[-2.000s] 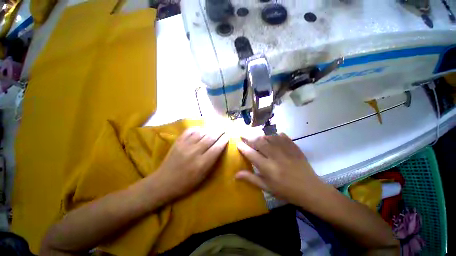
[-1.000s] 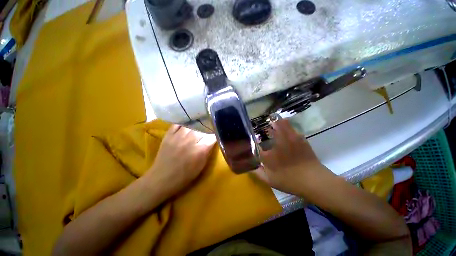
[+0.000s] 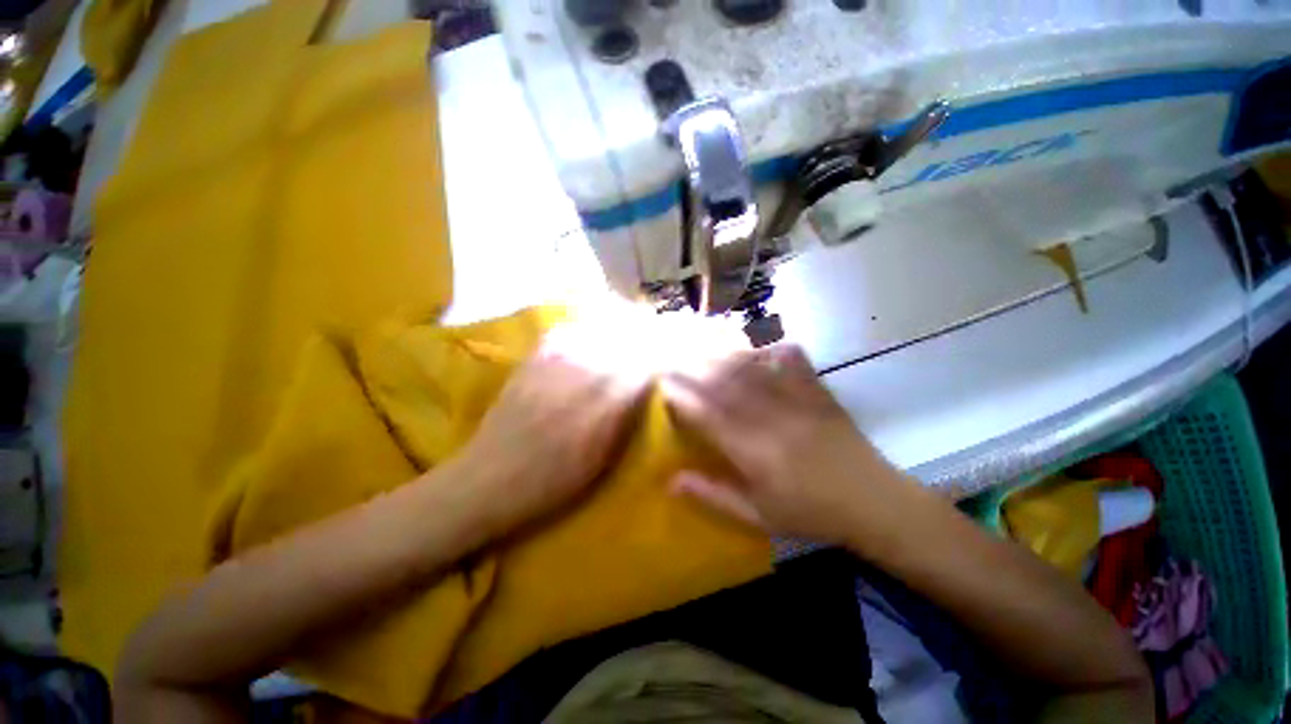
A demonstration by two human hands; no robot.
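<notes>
A mustard-yellow garment piece (image 3: 609, 566) lies bunched under both hands in front of the white sewing machine (image 3: 623, 135). My left hand (image 3: 545, 431) presses and holds the cloth left of the needle area. My right hand (image 3: 772, 439) holds the cloth's edge at the right, with its thumb apart below. A small ridge of cloth stands between the hands. The needle and the fingertips are washed out by the bright lamp glow. The shiny curved metal guard (image 3: 721, 205) hangs on the head above the fingers.
Long flat yellow cut pieces (image 3: 269, 184) lie on the table at left. A green basket (image 3: 1225, 495) at lower right holds yellow, red and pink scraps and a white roll (image 3: 1126, 508). A thin rod with a yellow scrap (image 3: 1069, 273) is right of the needle.
The head view moved in close to the machine, then back out. Both hands remain on the cloth at the needle area, and a ridge of cloth now stands between them.
</notes>
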